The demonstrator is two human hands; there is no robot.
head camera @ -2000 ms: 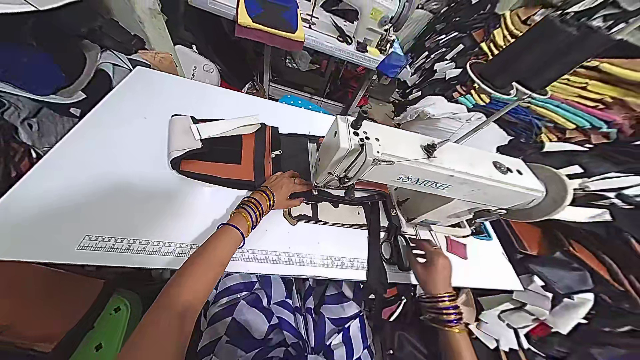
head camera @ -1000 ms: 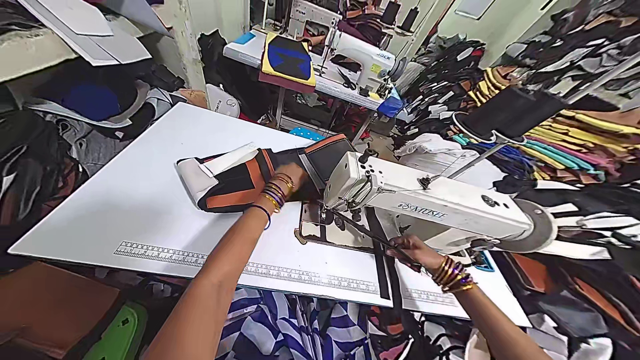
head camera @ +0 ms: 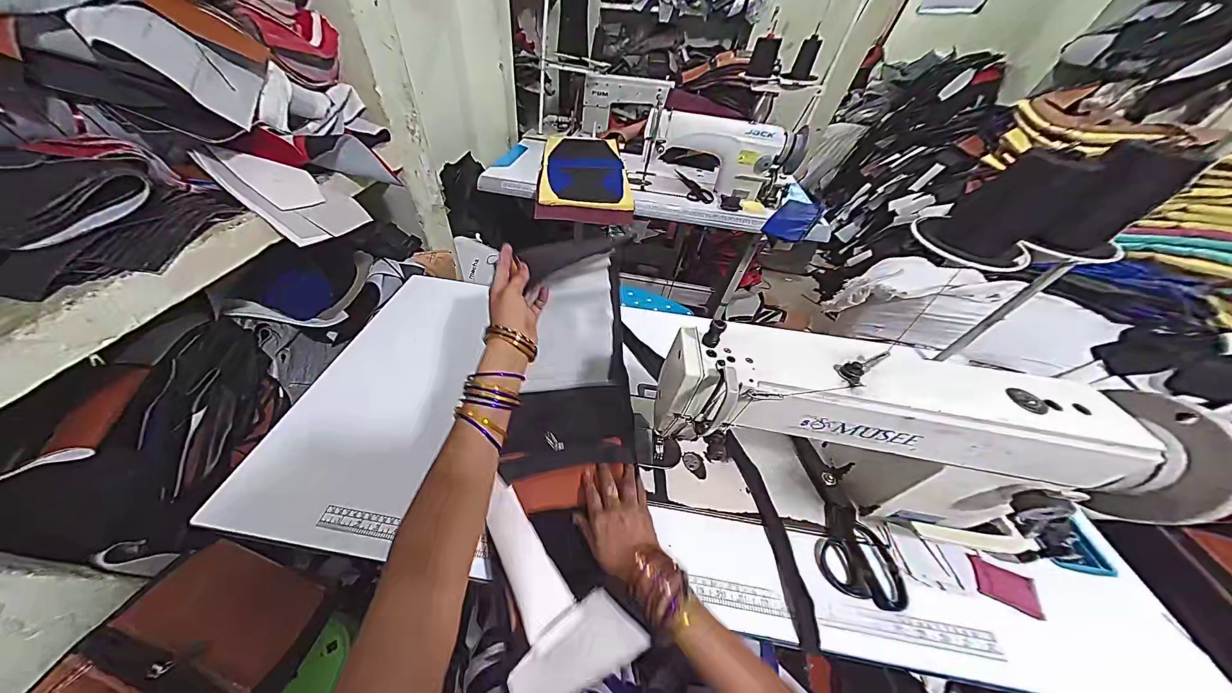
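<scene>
A black, brown and white sewn piece (head camera: 568, 414) stretches from the far side of the white table over its front edge, left of the sewing machine (head camera: 828, 423). My left hand (head camera: 515, 289), fingers spread, is at the piece's raised far end; whether it grips the fabric is not clear. My right hand (head camera: 618, 525) lies flat with fingers apart on the brown band near the needle. A black strip (head camera: 775, 539) runs from the machine down over the front edge. Black-handled scissors (head camera: 861, 568) lie on the table right of that strip.
A ruler scale (head camera: 356, 520) runs along the table's front edge. A maroon scrap (head camera: 1006, 585) and a blue tray (head camera: 1092, 553) are at the right. Behind stands a second sewing machine (head camera: 722, 144). Fabric piles (head camera: 192, 96) fill the left shelf.
The sewn piece has been turned and now reaches over the front edge. My left hand has moved farther out; my right hand has left the black strip and moved left onto the piece.
</scene>
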